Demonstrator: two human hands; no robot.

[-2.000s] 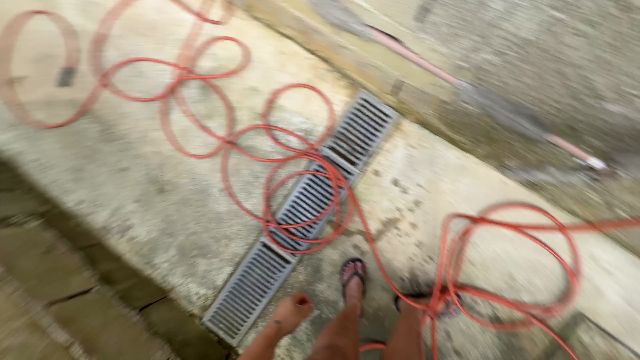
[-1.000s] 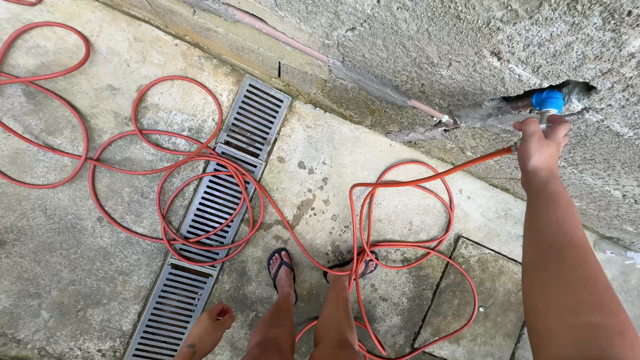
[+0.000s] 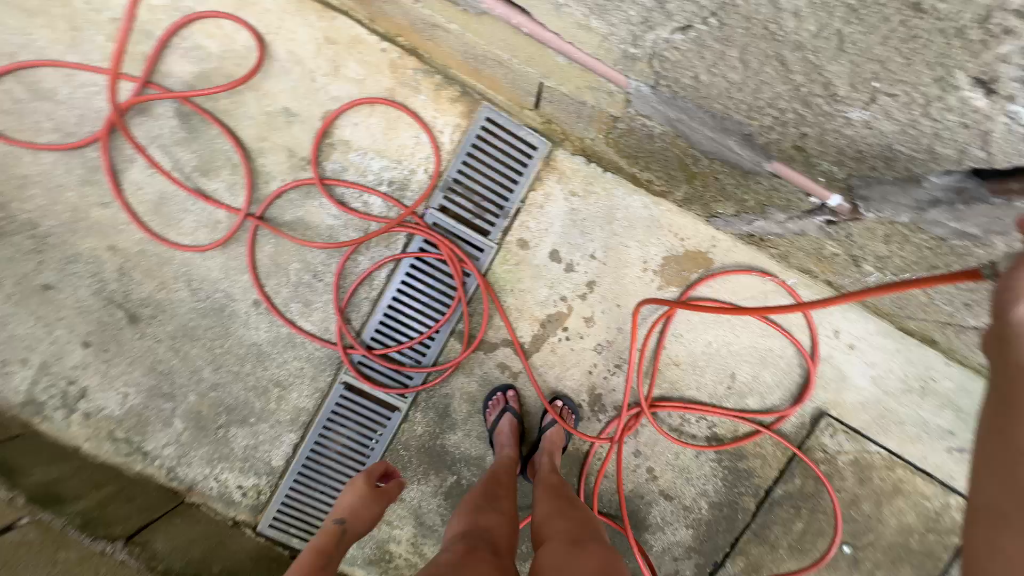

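Observation:
An orange-red hose (image 3: pixel 880 290) lies in loose loops over the concrete, and one end rises to the right edge of the view. There my right hand (image 3: pixel 1006 312) is partly cut off by the frame, at the hose end; its fingers are mostly out of view, so its grip cannot be made out. My left hand (image 3: pixel 368 498) hangs with curled fingers above the lower part of the drain grate (image 3: pixel 336 448), touching no hose. Hose loops cross the middle section of the grate.
My feet in flip-flops (image 3: pixel 504 412) stand right of the grate, with hose beside and across them. A rough wall (image 3: pixel 760 72) with a pinkish pipe (image 3: pixel 560 44) runs along the upper right. A square concrete cover (image 3: pixel 848 504) lies lower right, and a stone-like edge (image 3: pixel 80 496) lower left.
One second ago my right hand was fully in view at a blue fitting by the wall; now the view has shifted left and cuts it off. My feet stand closer together.

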